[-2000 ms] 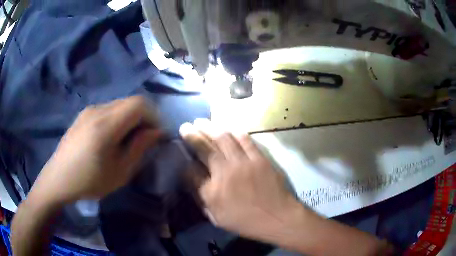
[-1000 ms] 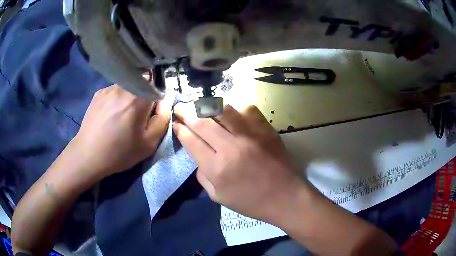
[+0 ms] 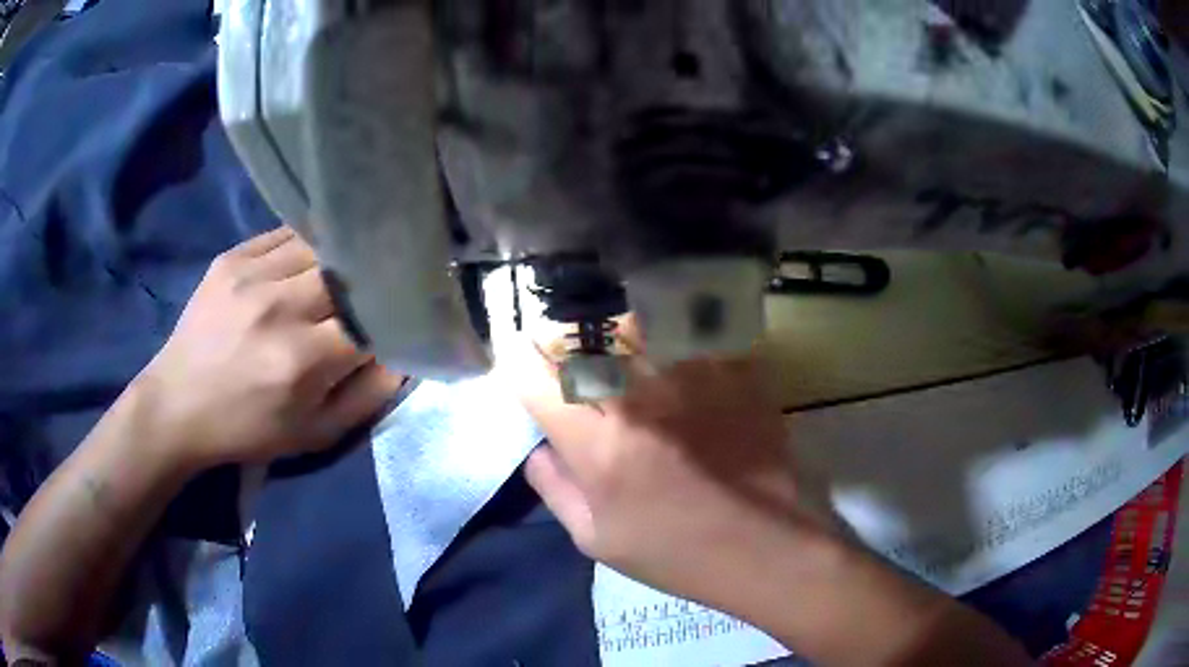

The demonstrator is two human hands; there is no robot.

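Navy fabric (image 3: 326, 547) lies over the left of the table and hangs toward me. A pointed light blue-grey piece (image 3: 443, 476) lies on it below the needle area (image 3: 513, 313), which is glaringly bright. My left hand (image 3: 267, 352) is curled on the navy cloth left of the pale piece, fingertips pinching cloth, partly behind the machine head (image 3: 378, 196). My right hand (image 3: 665, 456) presses on the fabric just right of the needle, its fingers partly hidden by the machine head and a small silvery knob (image 3: 595, 378).
The machine arm (image 3: 887, 117) crosses the top. Black thread snips (image 3: 835, 272) lie on the cream bed, their blades hidden behind the arm. A printed scale (image 3: 691, 625) runs along the table's front edge. A red plastic basket (image 3: 1132, 573) stands at the right edge.
The view has shifted, so the machine head looks larger and covers the snips' blades. My left hand has moved left, away from the needle. More of the pale piece shows between my hands.
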